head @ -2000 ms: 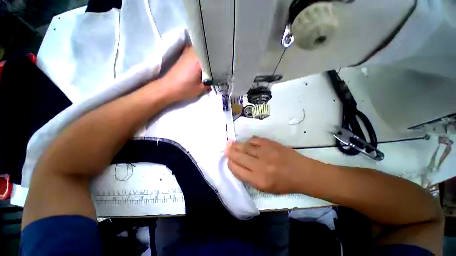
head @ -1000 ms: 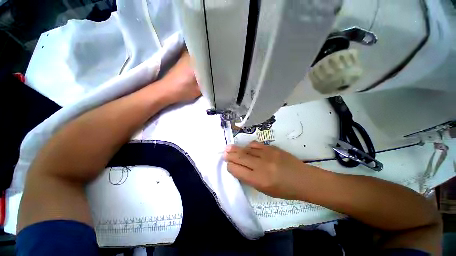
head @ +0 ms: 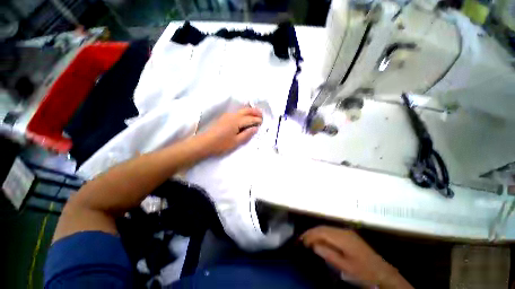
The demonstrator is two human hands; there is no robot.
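Observation:
The white lining (head: 226,68) lies on the table left of the needle area and drapes over the front edge. Black gathered trim (head: 243,35) runs along its top, with a dark strip down its right side. My left hand (head: 240,130) lies on the lining with fingers curled on the cloth. My right hand (head: 341,254) is low, below the table's front edge, blurred, right of the hanging cloth; its grip is unclear. The sewing machine (head: 361,51) stands right of the lining, its presser foot area (head: 319,124) blurred.
Black shears (head: 426,152) lie on the bed to the right. A red basket (head: 76,90) with dark cloth (head: 113,101) stands left of the table. The ruler (head: 395,211) runs along the front edge. Dark and white cloth hangs towards the lap.
The view has shifted back and shows more on the left. My left hand has come out from beside the machine head. My right hand has left the cloth near the needle and dropped below the table edge.

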